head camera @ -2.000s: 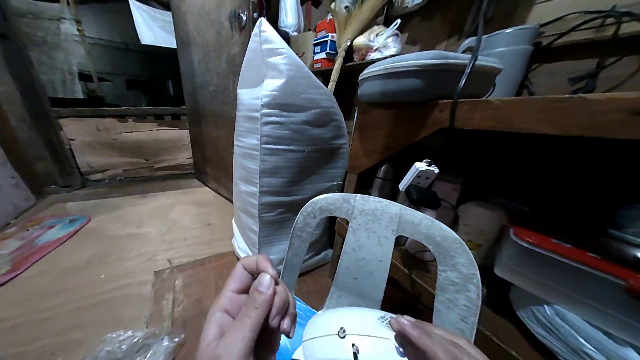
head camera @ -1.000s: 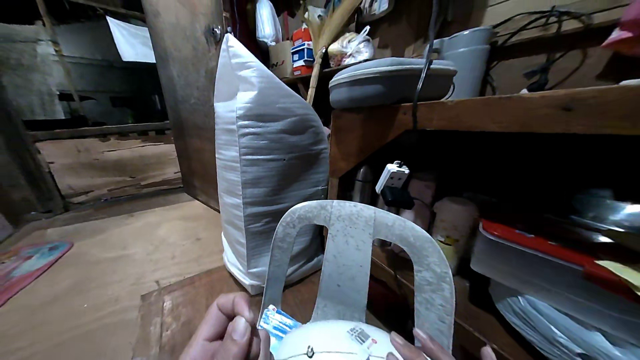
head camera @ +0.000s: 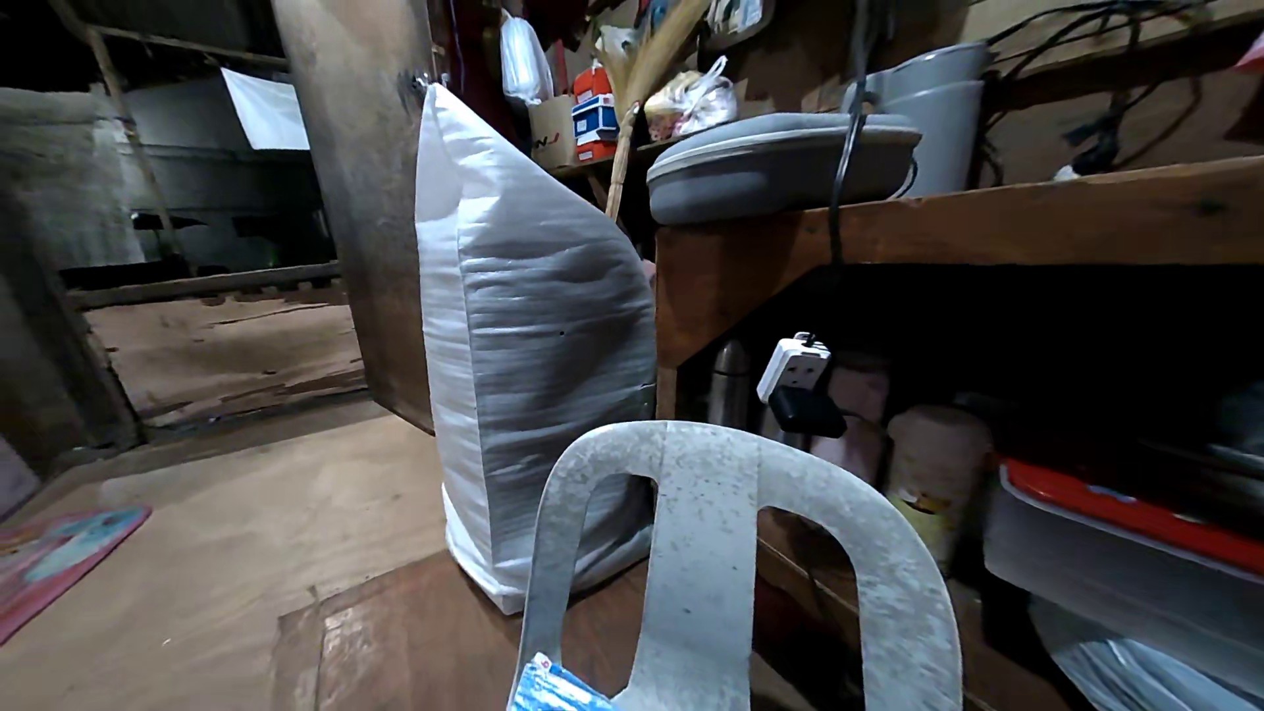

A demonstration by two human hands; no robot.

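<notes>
Neither my left hand nor my right hand shows in the head view now. A grey plastic chair [head camera: 706,553] with slots in its backrest stands at the lower centre. At its lower left lies part of a blue and white plastic packet [head camera: 555,686]. The rounded white item that was in front of the chair is out of view. Behind the chair, a tall white woven sack [head camera: 543,326] stands upright, its top corner pointed.
A wooden table [head camera: 968,222] holds a grey zip case [head camera: 780,163]. A white power strip [head camera: 793,367] with a black adapter hangs below. A red-lidded plastic bin [head camera: 1116,553] is at right. A wooden door [head camera: 360,197] and a colourful mat [head camera: 69,563] are at left.
Both hands and the rounded white item have gone out of view at the bottom edge. The view has tilted up.
</notes>
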